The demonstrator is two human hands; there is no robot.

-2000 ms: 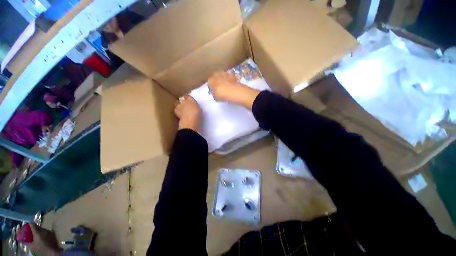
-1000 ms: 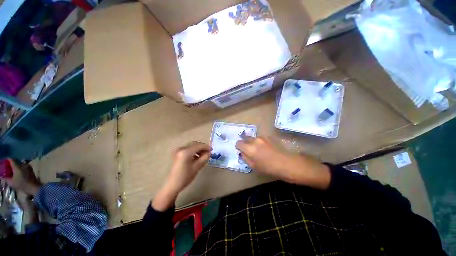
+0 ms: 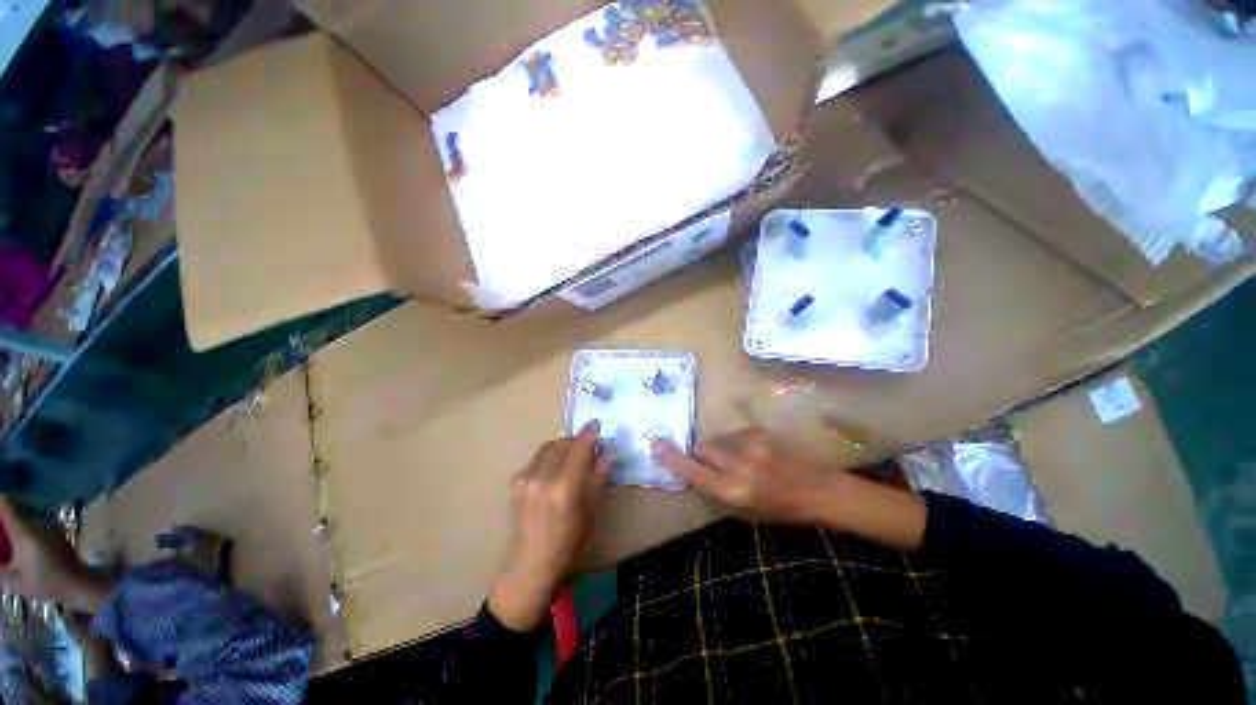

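Observation:
A small white square plate [image 3: 627, 406] with rounded corners lies on the cardboard in front of me. Two short posts show on its far half. My left hand [image 3: 558, 503] has its fingertips at the plate's near left corner, over a post. My right hand [image 3: 751, 475] reaches the near right part with a fingertip on a post there. What lies under the fingertips is mostly hidden. A larger white square plate [image 3: 840, 282] with dark-topped posts stands to the right. An open carton [image 3: 289, 207] behind holds a white sheet [image 3: 606, 159] with small blue and copper fittings [image 3: 654, 30].
Crumpled white wrapping [image 3: 1102, 110] lies at the upper right. A shiny clear bag [image 3: 995, 475] is near my right forearm. A neighbouring person's checked sleeve [image 3: 207, 627] is at the lower left. A red stool edge [image 3: 565, 627] shows below my left hand.
Both hands were in the carton at first, then came to the small plate. Since then, my left hand has moved onto its near left corner and my right hand to its near right part.

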